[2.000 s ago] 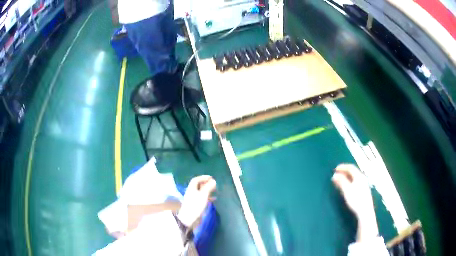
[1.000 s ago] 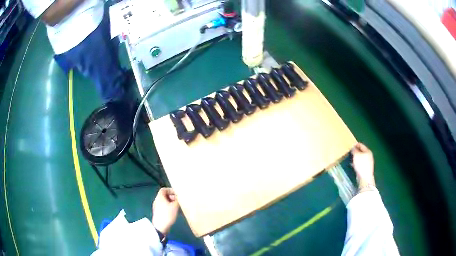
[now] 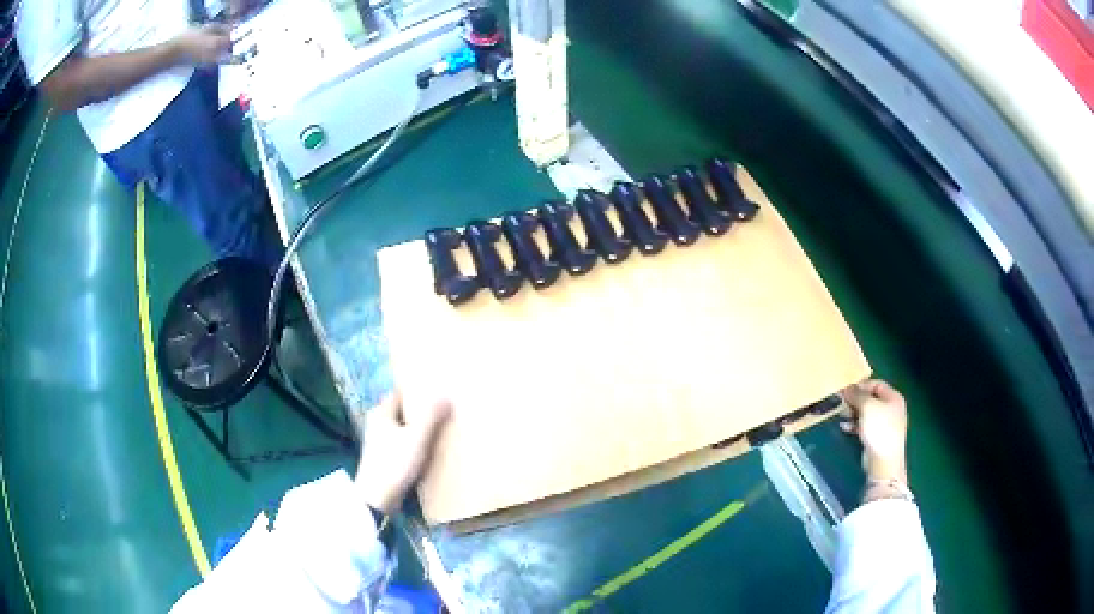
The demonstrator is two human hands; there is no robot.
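A tan cardboard sheet (image 3: 624, 360) lies on the green bench, with a row of several black bodies (image 3: 576, 242) along its far edge. More dark parts show under its near right edge, above a lower board. My right hand (image 3: 878, 420) grips the sheet's near right corner. My left hand (image 3: 402, 450) is at the sheet's left edge near the front, blurred, thumb and fingers apart; whether it touches the edge is unclear.
A grey machine box (image 3: 348, 102) with a green button and a hose stands at the bench's far end, beside a pale post (image 3: 540, 96). A black stool (image 3: 214, 330) stands at the left. A person (image 3: 144, 108) works behind it. White material lies at bottom left.
The sheet has shifted slightly and now sits further right on the bench, its left edge inside the bench edge. My left hand has opened. My right hand stays at its corner.
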